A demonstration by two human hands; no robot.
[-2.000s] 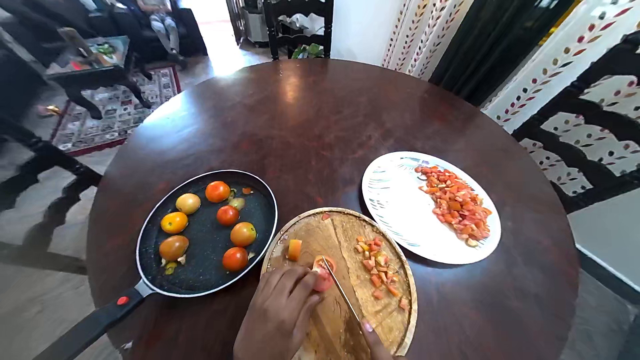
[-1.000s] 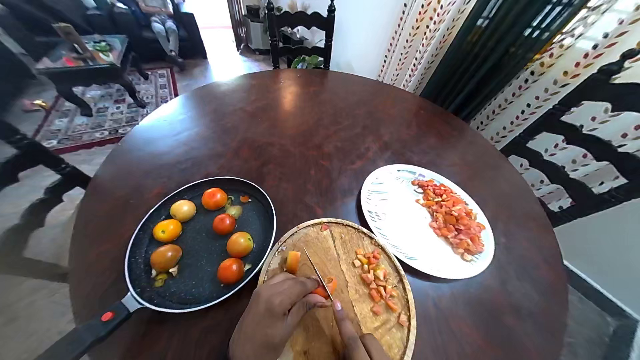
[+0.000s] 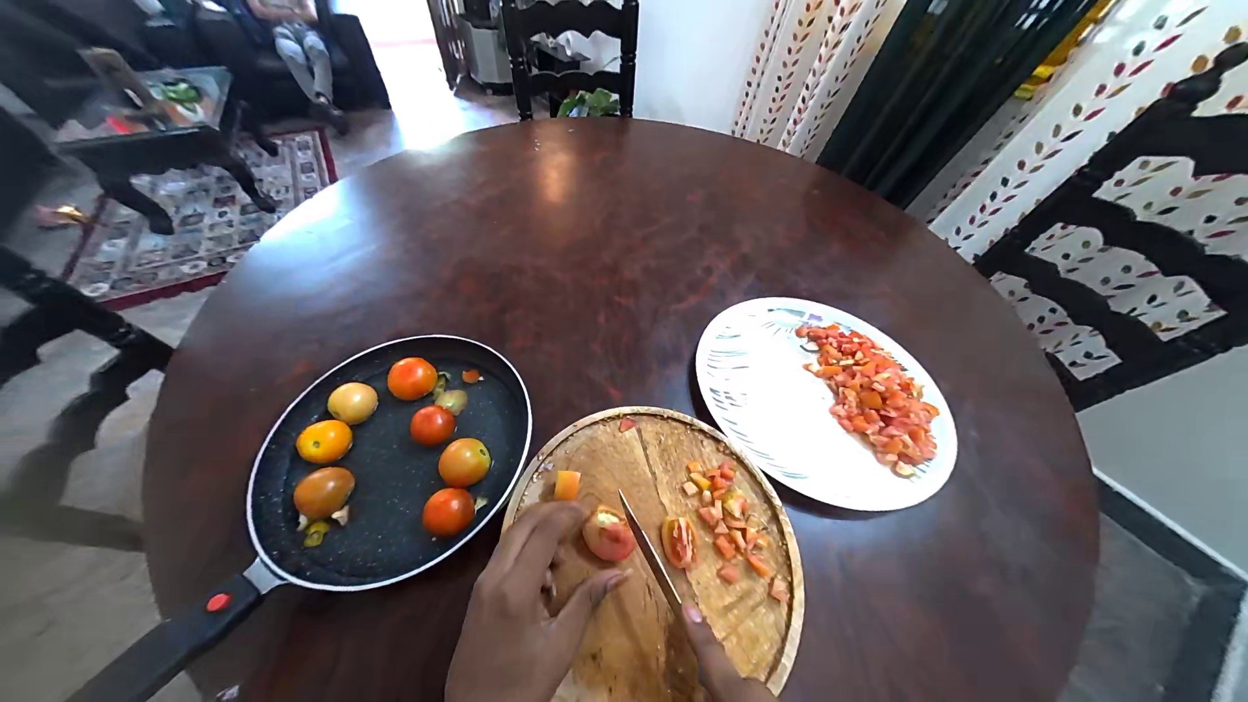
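On a round wooden cutting board (image 3: 624, 624), my left hand (image 3: 531, 595) is spread beside a cut tomato piece (image 3: 608, 534), thumb and fingers around its left side. My right hand (image 3: 717, 653) grips a knife (image 3: 651, 556), its blade slanting between that piece and another tomato wedge (image 3: 680, 542). Diced tomato (image 3: 729, 522) lies on the board's right part, and a small orange piece (image 3: 566, 485) at its left. Several whole tomatoes (image 3: 412, 378) and some scraps rest in a black frying pan (image 3: 390, 517) to the left. A white plate (image 3: 756, 409) at the right holds chopped tomato (image 3: 877, 400).
Everything stands on a round dark wooden table (image 3: 604, 234). The pan's handle (image 3: 166, 639) reaches past the near left edge. Black chairs (image 3: 570, 49) stand around the table. A person (image 3: 302, 49) sits on a sofa at the far left, near a low table (image 3: 146, 136).
The tomato under the knife is now seen as two separate pieces, one on each side of the blade. My left hand's fingers have spread apart.
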